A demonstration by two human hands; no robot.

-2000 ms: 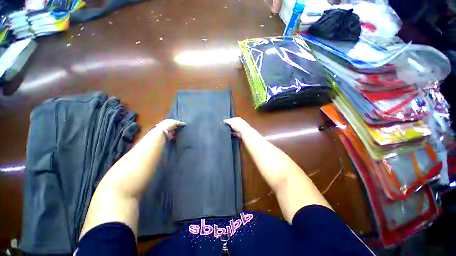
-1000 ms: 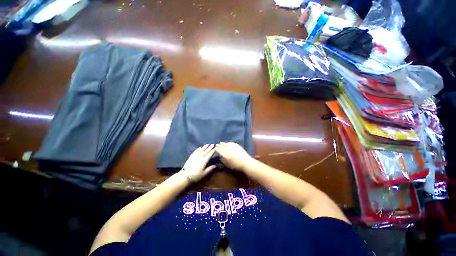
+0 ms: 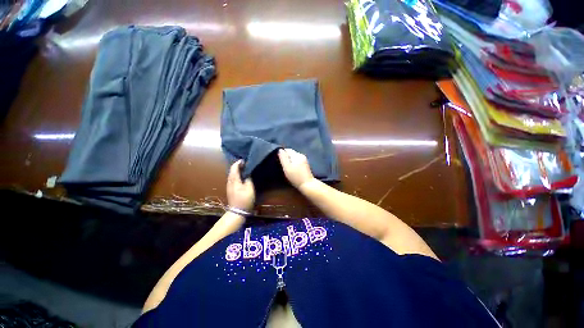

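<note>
Folded dark grey trousers [image 3: 278, 112] lie on the table in front of me, in a roughly square shape. Their near left corner is lifted and turned back. My left hand [image 3: 240, 187] holds the lifted layer at the near left, with its fingers partly hidden by the cloth. My right hand [image 3: 294, 168] grips the folded edge near the middle of the near side. Dark inner cloth shows between the hands.
A fanned pile of grey trousers [image 3: 137, 102] lies at the left. Packed trousers [image 3: 403, 38] in glossy bags are stacked beyond, at the right. Polybag stacks [image 3: 512, 122] with red, orange and yellow borders run along the right. Loose threads lie along the near table edge [image 3: 192, 208].
The trousers have gone from a long strip to a shorter fold. Since the last earlier frame, my hands have moved apart and raised the near left corner. The view has shifted.
</note>
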